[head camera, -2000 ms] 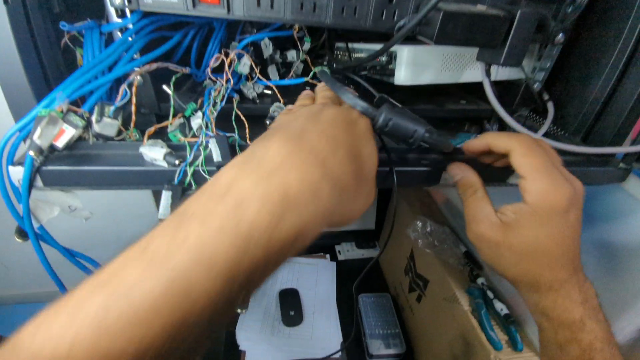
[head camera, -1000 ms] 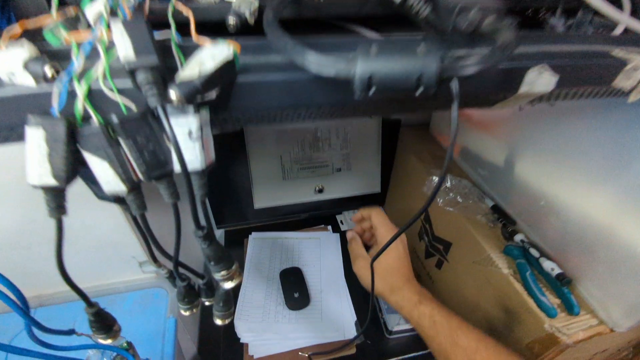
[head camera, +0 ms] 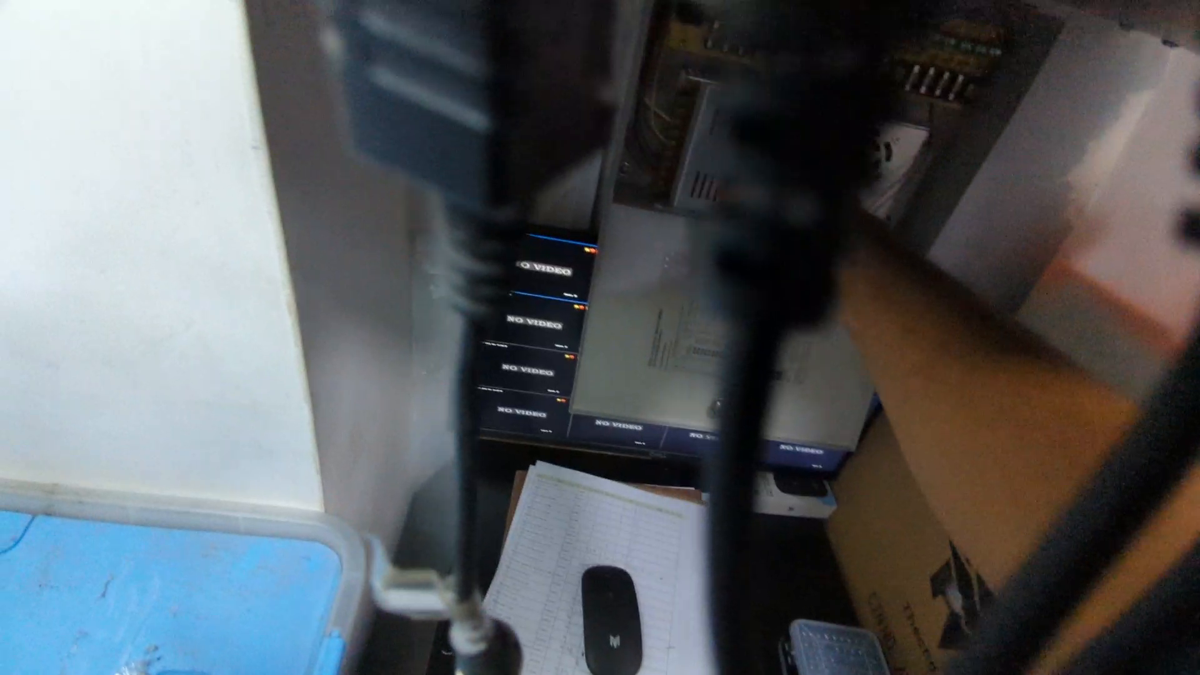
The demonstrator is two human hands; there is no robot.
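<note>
My right forearm reaches in from the right edge toward an opened metal enclosure (head camera: 694,141) at the upper middle. Dark cables and connectors close to the camera hide my right hand, so what it touches cannot be told. My left hand is out of view. Below the enclosure's open part hangs a pale panel (head camera: 628,281) with a printed label. Behind the panel a monitor (head camera: 530,370) is lit, showing a grid of dark tiles. A blurred black connector (head camera: 422,103) with a cable hangs in front at the upper left.
A black computer mouse (head camera: 611,619) lies on printed sheets (head camera: 553,534) at the bottom middle. A cardboard box (head camera: 872,534) stands to the right, beside a small clear case (head camera: 837,649). A blue-lidded plastic bin (head camera: 169,591) is at the lower left. Thick black cables cross the right side.
My right hand has moved up from beside the papers toward the enclosure. The monitor's lit tiles and the enclosure's inside now show. The view has moved in lower, behind the hanging cables.
</note>
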